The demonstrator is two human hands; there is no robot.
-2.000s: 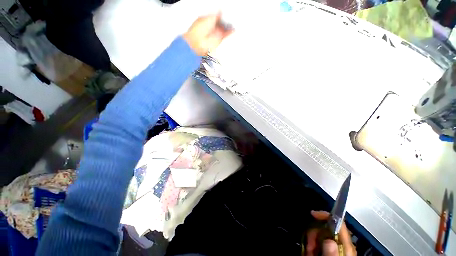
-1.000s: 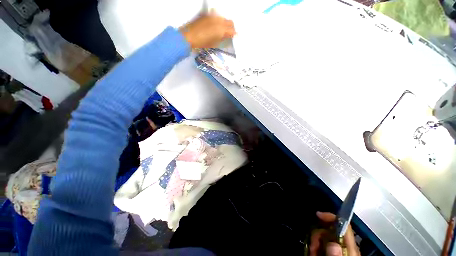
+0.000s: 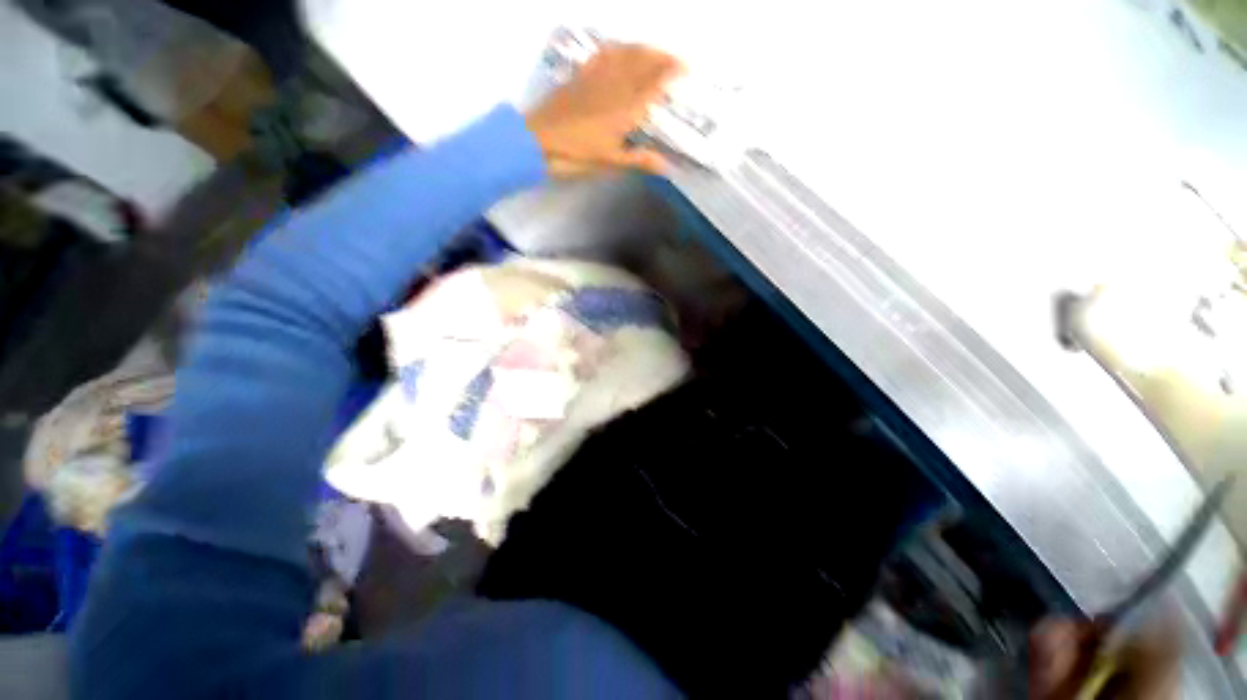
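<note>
My left hand (image 3: 605, 112) is at the table's front edge at the upper left, palm down on or just over a small bundle of pale and dark cloth pieces (image 3: 568, 55). Whether its fingers grip any cloth is unclear. My right hand (image 3: 1110, 662) is blurred and partly cut off at the lower right. It holds the fabric shears (image 3: 1173, 558) by their yellow-gold handles, the dark blades pointing up and right, over the table's edge.
The white table (image 3: 875, 123) has a ruler tape (image 3: 875, 285) along its front edge. The beige machine bed (image 3: 1162, 349) is at the right. Patchwork cloth (image 3: 527, 390) lies beside my black-covered lap (image 3: 711, 533). More cloth (image 3: 96, 451) lies over a blue crate (image 3: 55, 574). A red-orange tool (image 3: 1231, 618) lies lower right.
The view has shifted, and most things sit higher in it. My left hand has come down to the cloth at the table's edge. My right hand with the shears has moved right.
</note>
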